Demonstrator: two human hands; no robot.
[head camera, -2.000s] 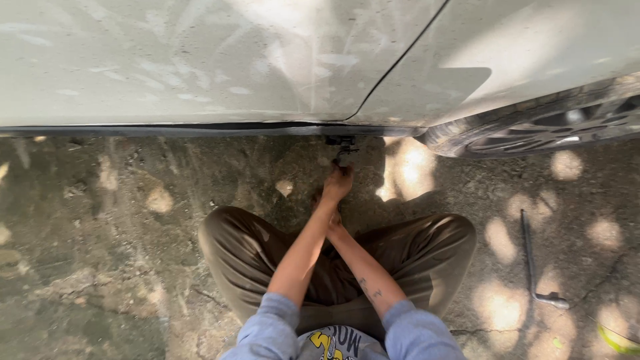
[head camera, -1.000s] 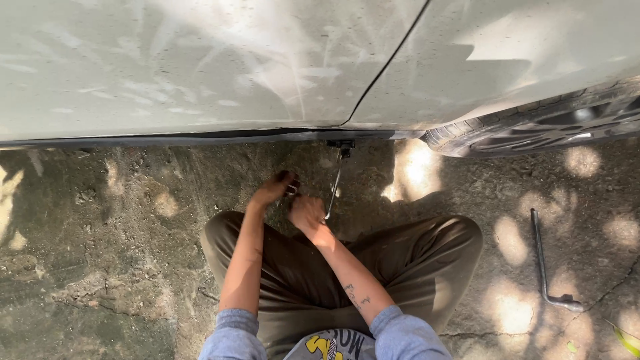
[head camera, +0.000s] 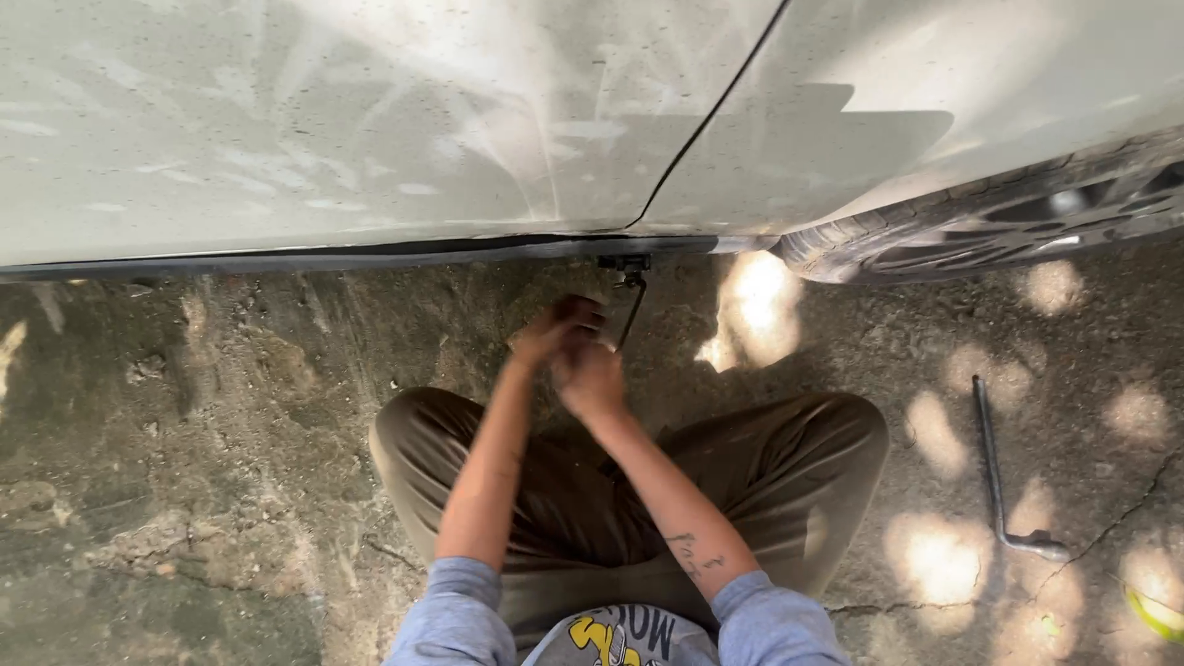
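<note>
A dark car jack (head camera: 632, 265) stands under the sill of a pale car, its body mostly hidden. From its hooked front end a thin metal crank rod (head camera: 632, 314) slants down toward me. My right hand (head camera: 590, 377), blurred, is closed around the near end of the rod. Just above and left of it my left hand (head camera: 560, 328) overlaps the right one in view. Its fingers are blurred, and whether it holds the rod too cannot be told.
The pale car door panel (head camera: 370, 120) spans the top, with its black lower trim (head camera: 324, 259). A wheel with its tyre (head camera: 980, 217) is at the right. An L-shaped lug wrench (head camera: 992, 462) lies on the cracked concrete ground (head camera: 213, 444) beside my right knee.
One second ago my hands were lower and slightly apart; now they overlap closer to the car. Two seconds ago they were together, up near the jack. The lug wrench has stayed on the ground.
</note>
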